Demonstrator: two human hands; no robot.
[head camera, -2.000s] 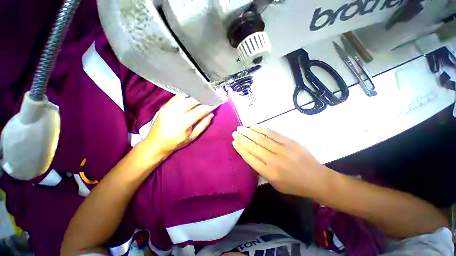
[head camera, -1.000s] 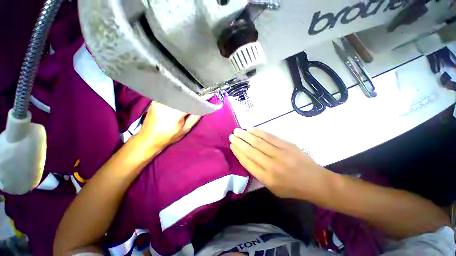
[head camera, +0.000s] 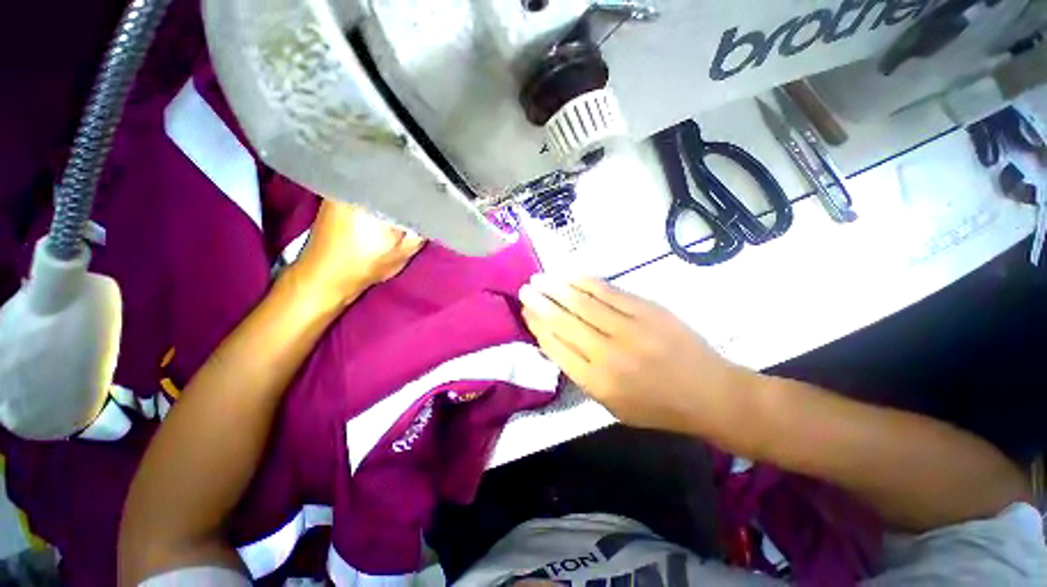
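A maroon garment (head camera: 402, 327) with a white band (head camera: 454, 384) lies under the sewing machine (head camera: 333, 115), its edge at the brightly lit needle area. White lettering shows below the band. My left hand (head camera: 358, 247) lies on the cloth left of the needle, its fingertips partly hidden by the machine head; I cannot tell whether it grips cloth. My right hand (head camera: 609, 344) holds the cloth edge at its fingertips, just in front of the needle. The needle itself is lost in glare.
Black-handled scissors (head camera: 723, 195) lie right of the needle. A slim silver tool (head camera: 809, 158) and a brown stick (head camera: 815, 111) lie beyond them. Small dark metal pieces (head camera: 1010, 155) are at far right. A gooseneck lamp (head camera: 63, 333) stands left, over heaped maroon cloth (head camera: 161, 264).
The garment has moved up toward the needle, so its white band is higher and lettering now shows below it. My left hand has shifted left. My right hand stays near the cloth edge.
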